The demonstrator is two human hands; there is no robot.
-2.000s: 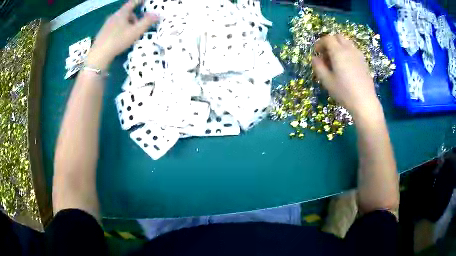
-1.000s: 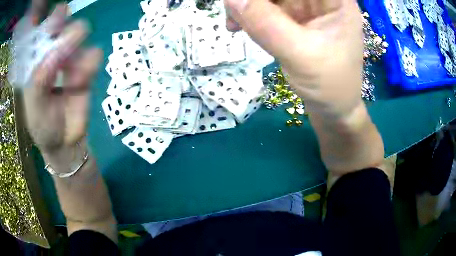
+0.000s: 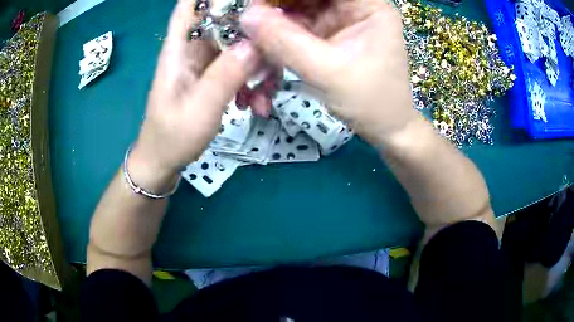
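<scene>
My left hand [image 3: 195, 94] and my right hand [image 3: 340, 63] are raised together at the top centre, blurred, above the pile of plates. My left hand holds a perforated plate [image 3: 217, 19] with shiny metal fittings on it. My right thumb and fingers meet at the plate's right side; what they pinch is hidden. The pile of plates [image 3: 296, 148], white with dark holes, shows below my hands and is partly covered by them. The loose pile of metal fittings [image 3: 456, 69], gold and silver, lies to the right of my right hand.
A small stack of set-aside plates [image 3: 95, 56] lies at the left. A long cardboard box of fittings [image 3: 47, 157] runs along the left edge. A blue plastic tray [image 3: 551, 122] with white plates stands at the right. Part of a dark flat thing shows at the top right edge.
My left hand has moved right from the far left with the plate. My right hand has moved slightly left and the two hands have come together. The set-aside stack shows again.
</scene>
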